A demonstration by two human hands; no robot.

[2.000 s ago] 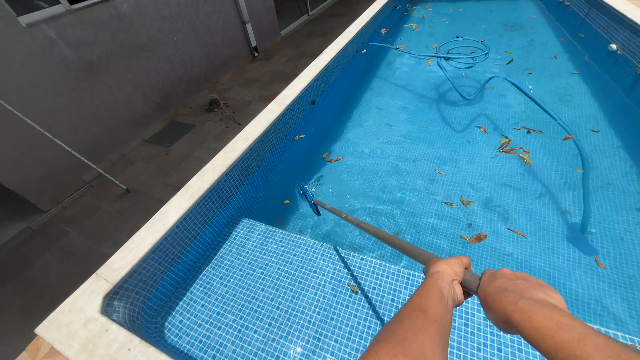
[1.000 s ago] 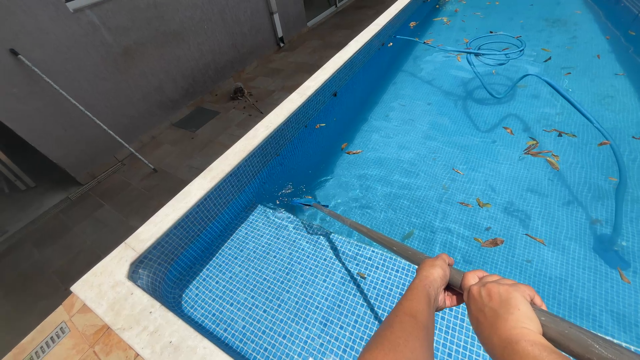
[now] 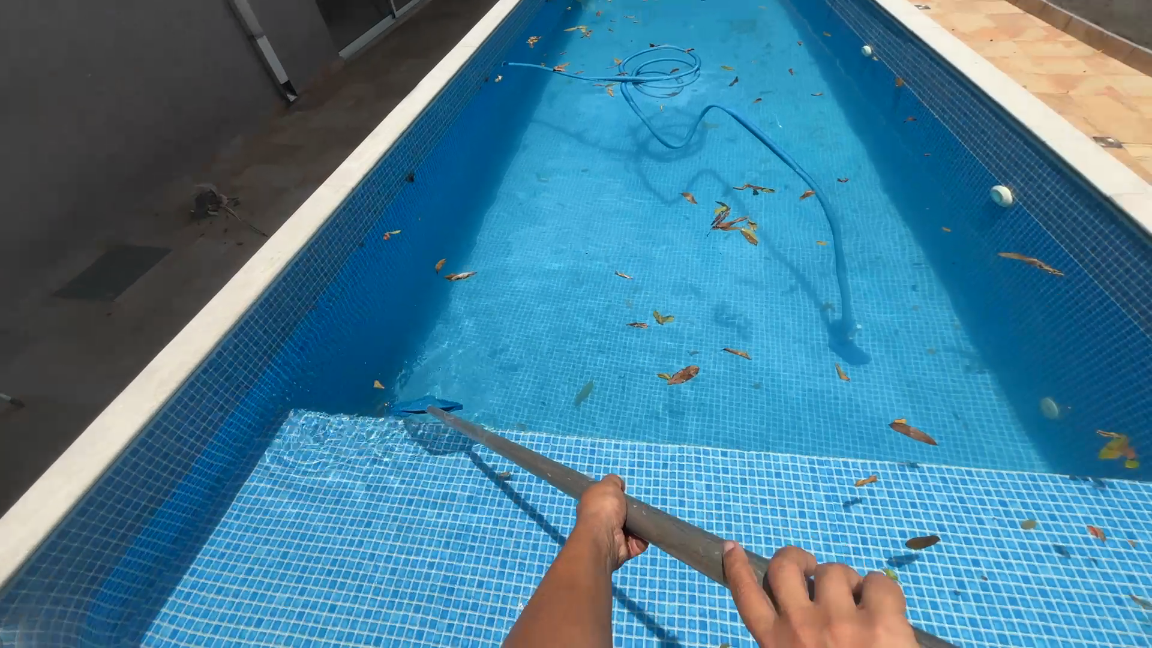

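Observation:
A long grey pole slants from the lower right to a blue pool tool head, which lies in the water at the edge of the shallow tiled ledge, near the left wall. Its exact kind, net or brush, cannot be told. My left hand is closed around the middle of the pole. Farther down the shaft, my right hand lies over it from above, fingers curled. Brown and yellow leaves float in several places, one dark leaf over the ledge.
A blue hose coils and curves through the water to a submerged vacuum head. Pale stone coping borders the left side. Round white fittings sit on the right wall. A grey building wall stands beyond the left walkway.
The view has turned right, showing more of the pool's right wall. My hands still hold the pole. The tool head, mostly edge-on before, now shows as a flat blue shape at the ledge's edge.

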